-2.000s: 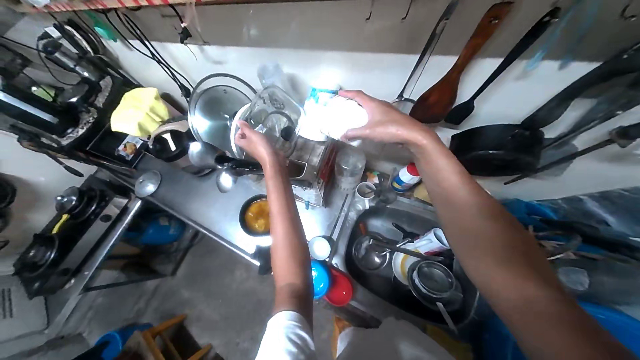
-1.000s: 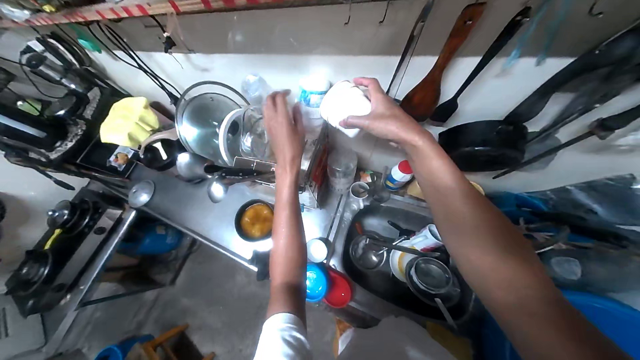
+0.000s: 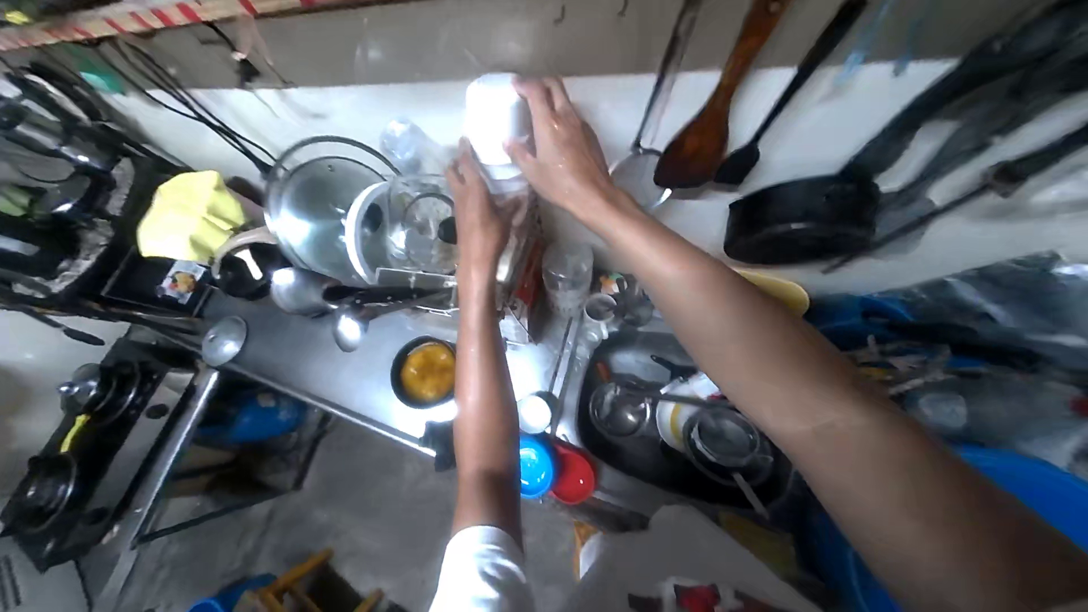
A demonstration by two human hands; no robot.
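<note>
A white rounded container (image 3: pixel 495 117), overexposed so its kind is unclear, is held at the wall above the dish rack. My right hand (image 3: pixel 557 140) grips its right side with fingers and thumb. My left hand (image 3: pixel 476 200) is raised at its lower left, fingertips at its edge; whether they press on it cannot be told. Just left of my left hand, clear containers (image 3: pixel 416 217) stand in the wire rack (image 3: pixel 416 279), beside a white round rim and a glass pot lid (image 3: pixel 323 212). A clear cup (image 3: pixel 567 268) stands right of the rack.
The sink (image 3: pixel 629 450) holds a strainer (image 3: pixel 722 438), a ladle and dishes. On the steel counter (image 3: pixel 306 340) sits a black bowl (image 3: pixel 425 372) with yellow-orange contents. Blue (image 3: pixel 535 466) and red bowls (image 3: pixel 574 473) lie near the sink's edge. A wooden spatula (image 3: pixel 701 144) and a black pan (image 3: pixel 799 219) hang right.
The white container in my right hand has moved left, to above the rack. My left hand has come from the rack's containers to beside the white container.
</note>
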